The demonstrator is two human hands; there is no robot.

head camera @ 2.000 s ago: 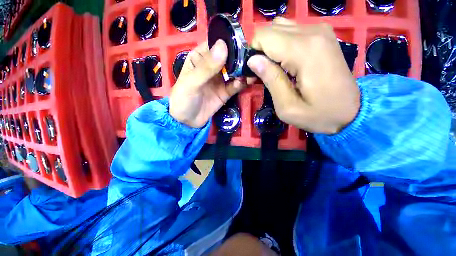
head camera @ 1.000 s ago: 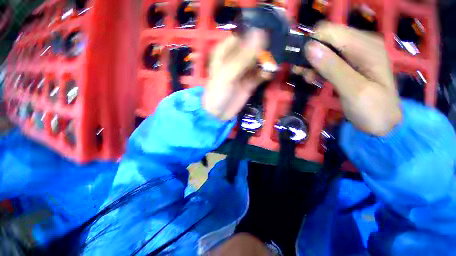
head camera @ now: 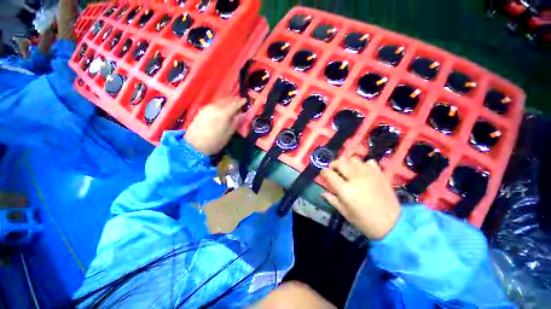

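Observation:
The red foam tray (head camera: 356,66) holds round black watch heads with orange tabs. Several strapped watches (head camera: 286,139) lie across its near rows, silvery undersides up, with black straps hanging over the near edge. My left hand (head camera: 214,125) is at the tray's near-left corner, fingertips against a dark watch or strap; whether it grips it is unclear. My right hand (head camera: 362,194) is over the near edge, fingers apart, fingertips beside a strapped watch (head camera: 321,157); nothing shows held in it.
A pile of red trays (head camera: 199,66) with watch heads stands against the left side. Crinkled clear plastic (head camera: 522,211) lies at the right. Another person's blue sleeve (head camera: 42,96) shows at the far left. The green bench (head camera: 386,21) shows beyond the tray.
The watch head and strap held between my hands no longer show there. My hands have moved apart and down to the tray's near edge. The view has shifted and shows more of the tray.

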